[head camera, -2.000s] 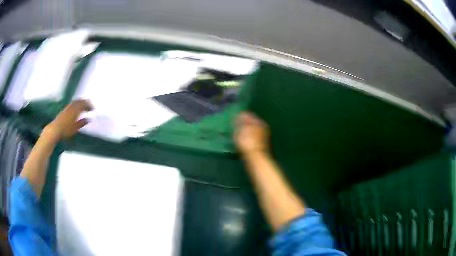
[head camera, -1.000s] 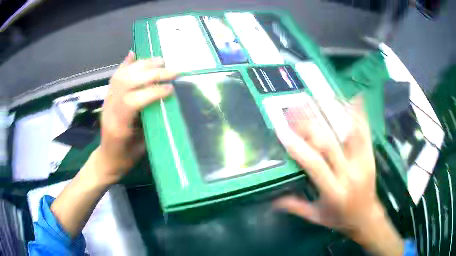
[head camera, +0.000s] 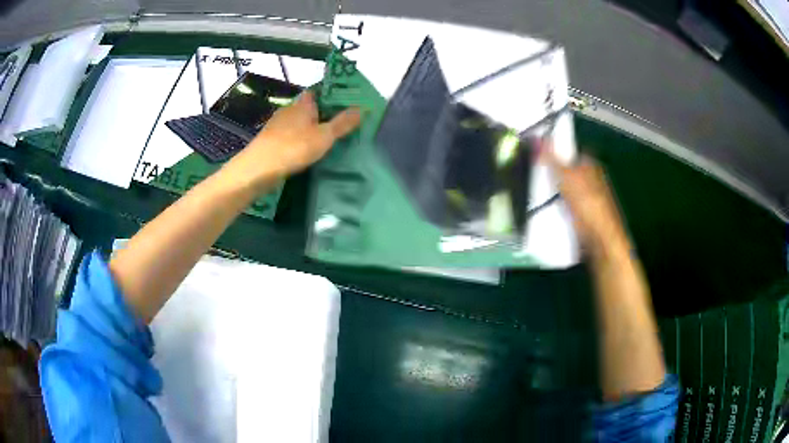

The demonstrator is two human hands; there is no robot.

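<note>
A green and white box lid or carton [head camera: 415,190] printed with a laptop picture is held over the dark green belt, its lettering turned sideways. My left hand [head camera: 298,134] is on its left edge. My right hand [head camera: 580,186], blurred, is on its right edge. A pale edge shows under its lower side; what it belongs to is hidden. Another printed X-PRIME lid [head camera: 186,121] lies behind my left arm, beside an open white box base [head camera: 117,112].
A tall white stack of inserts [head camera: 259,329] stands in front at left. Silvery bagged items [head camera: 30,260] lie at far left, with white pieces [head camera: 56,82] behind. Gift boxes [head camera: 718,372] stand in a row at lower right. A grey metal rail [head camera: 242,23] edges the belt.
The printed face with the laptop picture now shows instead of the green panelled face, and it lies farther back. The second printed face that was at right is no longer seen there.
</note>
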